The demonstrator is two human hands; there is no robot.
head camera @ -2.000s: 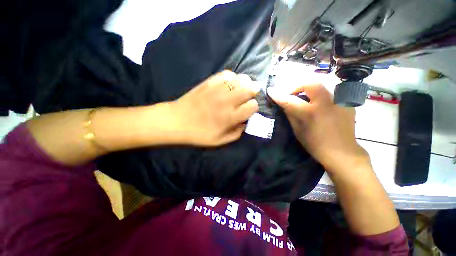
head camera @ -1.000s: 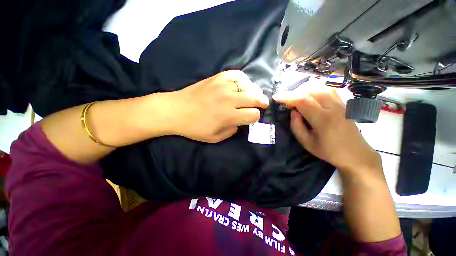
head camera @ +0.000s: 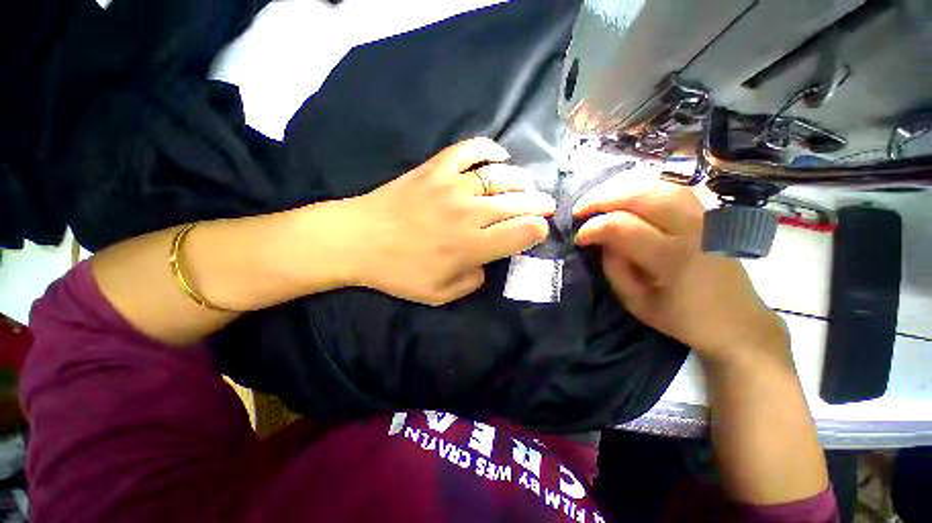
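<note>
A large black garment (head camera: 450, 352) covers the left and middle of the table and hangs over its front edge. My left hand (head camera: 439, 225) lies on it, fingertips pinching the cloth edge just in front of the needle area. My right hand (head camera: 674, 255) pinches the same edge from the right, thumb and finger beside my left fingertips. A small white label (head camera: 533, 279) lies on the cloth just below the fingertips. The sewing machine head (head camera: 664, 61) stands above the hands. The needle and presser foot are lost in the lamp glare.
A grey ribbed tension knob (head camera: 739, 230) sits close above my right hand. A black phone (head camera: 861, 304) lies at the right, with a red tool (head camera: 807, 222) beside it. A marked strip (head camera: 669, 421) runs along the table's front edge. More black cloth (head camera: 123, 112) lies at far left.
The machine head and phone now show slightly farther right than at first. My right fingertips have shifted on the edge, and a narrow dark strip now shows above them. The label sits slightly lower.
</note>
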